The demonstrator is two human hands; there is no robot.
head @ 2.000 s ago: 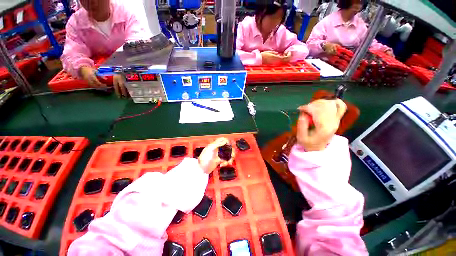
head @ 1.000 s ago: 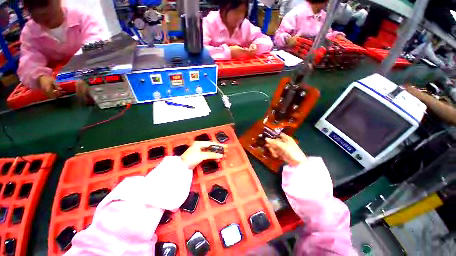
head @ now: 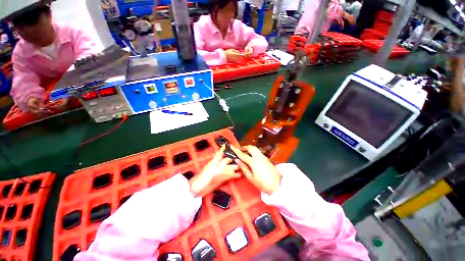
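Observation:
My left hand (head: 216, 172) and my right hand (head: 259, 167) meet over the upper right part of the orange-red component tray (head: 250, 200). Their fingers close around a small dark smartwatch unit (head: 230, 152); fingers partly hide it, and I cannot tell whether there is a second one. Dark units lie in many tray pockets; one near the front has a white face (head: 236, 239). The orange-brown toggle-clamp test fixture (head: 293, 104) stands right of the tray, its clamp part raised and no hand on it.
Another unit tray (head: 47, 196) is at the left. Behind are white paper (head: 178, 118) with a blue pen, a power supply (head: 105, 105) and a blue control box (head: 171, 90). A white screen tester (head: 369, 109) stands right. People in pink work across the bench.
My right hand has left the fixture's lever, picked at the fixture base, and moved left to join my left hand over the tray. The fixture's upper part now stands free. The view has turned right.

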